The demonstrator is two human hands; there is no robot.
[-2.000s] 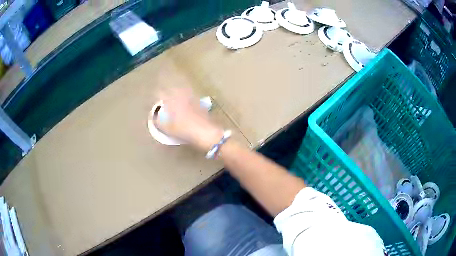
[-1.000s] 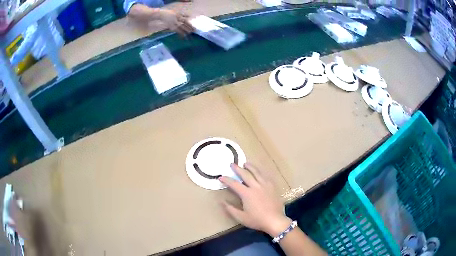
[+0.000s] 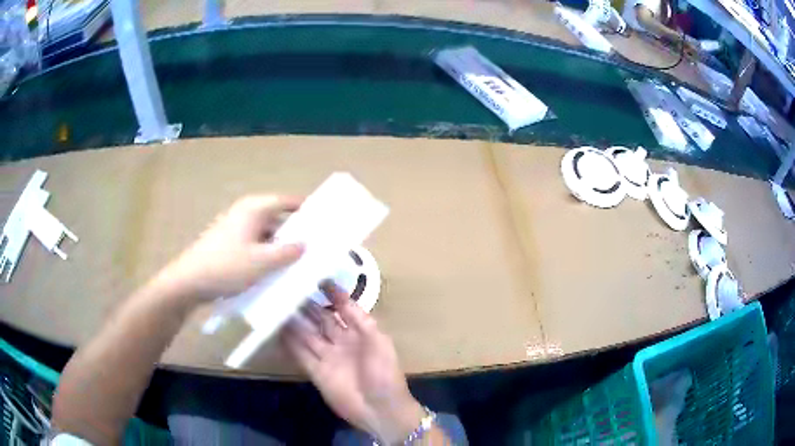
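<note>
My left hand [image 3: 228, 248] holds a flat white two-pronged arm [image 3: 327, 218] above the cardboard-covered table, its prongs pointing down towards me. A round white base [image 3: 364, 277] with dark curved slots lies flat behind and partly under the arm. My right hand [image 3: 349, 353] is palm up beside the base, its fingertips at the base's near edge and partly hidden by the arm. Whether it grips the base or touches the arm is unclear.
A small pile of white pronged arms [image 3: 35, 222] lies at the left. Several white bases [image 3: 597, 177] lie in a row at the right. A green crate [image 3: 697, 375] stands at the lower right, another crate's edge [image 3: 30, 361] at the lower left. Bagged packs [image 3: 492, 87] lie on the green surface behind.
My left hand has come from the pile at the left to the centre with an arm in it. My right hand has turned palm up. The view has swung left.
</note>
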